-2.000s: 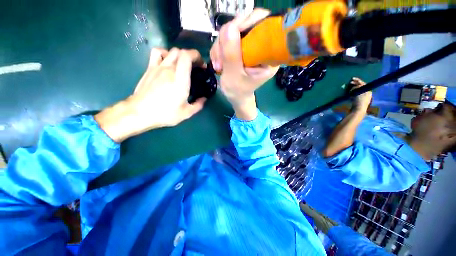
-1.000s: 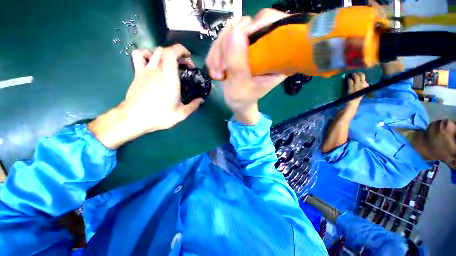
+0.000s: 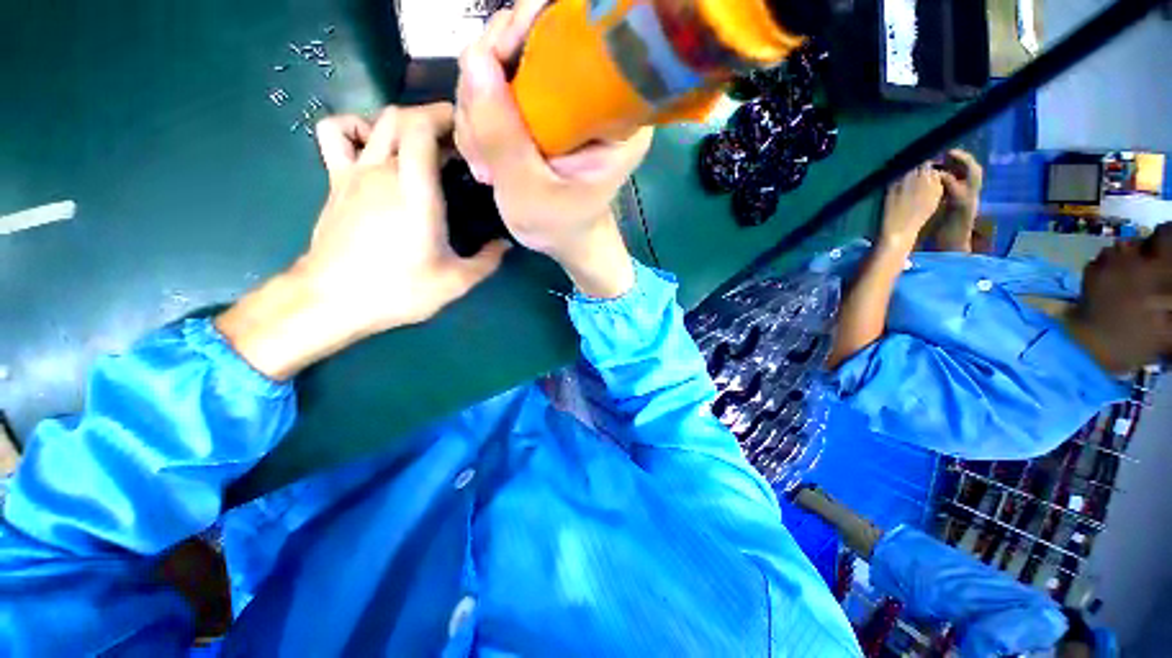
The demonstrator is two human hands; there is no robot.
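Observation:
My left hand [image 3: 383, 231] rests on the green mat with its fingers and thumb around a round black part [image 3: 473, 212]. The part lies in dark shade, so its face does not show clearly. My right hand [image 3: 546, 174] is closed around the orange body of an electric screwdriver [image 3: 598, 77]. The screwdriver slants from upper right down to the left, over the right side of the part. Its nose and bit are hidden by my right hand, so I cannot tell whether the tip touches the part.
A screw feeder [image 3: 443, 28] stands beyond my hands, partly covered. Loose screws [image 3: 309, 62] lie left of it. Black round parts [image 3: 761, 148] are piled at right, beside a thick black cable [image 3: 951, 129]. A clear blister tray [image 3: 765, 373] is by my right sleeve. A person [image 3: 951, 321] sits at right.
The screwdriver and my right hand have moved left and tilted more steeply, over the part. My left hand and the part have shifted slightly left. More of the black pile shows.

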